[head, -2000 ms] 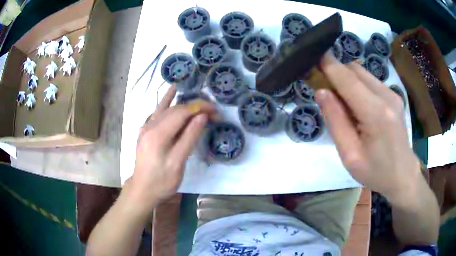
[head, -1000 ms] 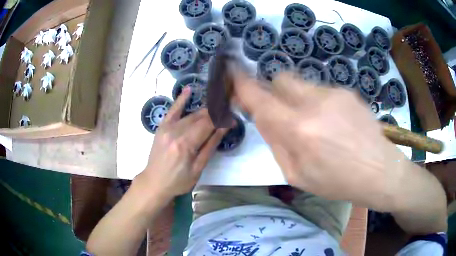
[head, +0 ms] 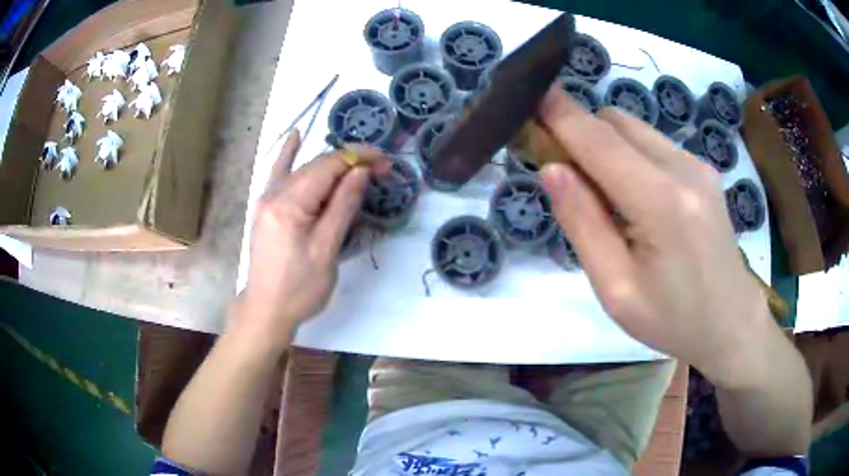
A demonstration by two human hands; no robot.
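My right hand (head: pixel 642 204) grips a hammer near its head; the dark flat head (head: pixel 507 98) is raised above the housings and the pale handle shows past the wrist. My left hand (head: pixel 298 223) pinches a short punch with a yellow end (head: pixel 350 157) between thumb and fingertips, over the left group of housings. Many grey round motor housings with spoked faces stand on the white sheet. One housing (head: pixel 466 252) stands nearest me, with a thin lead wire beside it. Another (head: pixel 389 191) is just right of the left fingertips. The hammer and hands hide some housings.
Tweezers (head: pixel 312 110) lie on the sheet's upper left. An open carton (head: pixel 172 139) with white star-shaped impellers stands at the left. A small parts carton (head: pixel 780 177) with tiny dark pieces stands at the right. My lap and brown cartons lie below the bench edge.
The hammer came down over the left hand, then rose up and right again. The left hand has shifted with the punch. The view has shifted slightly.
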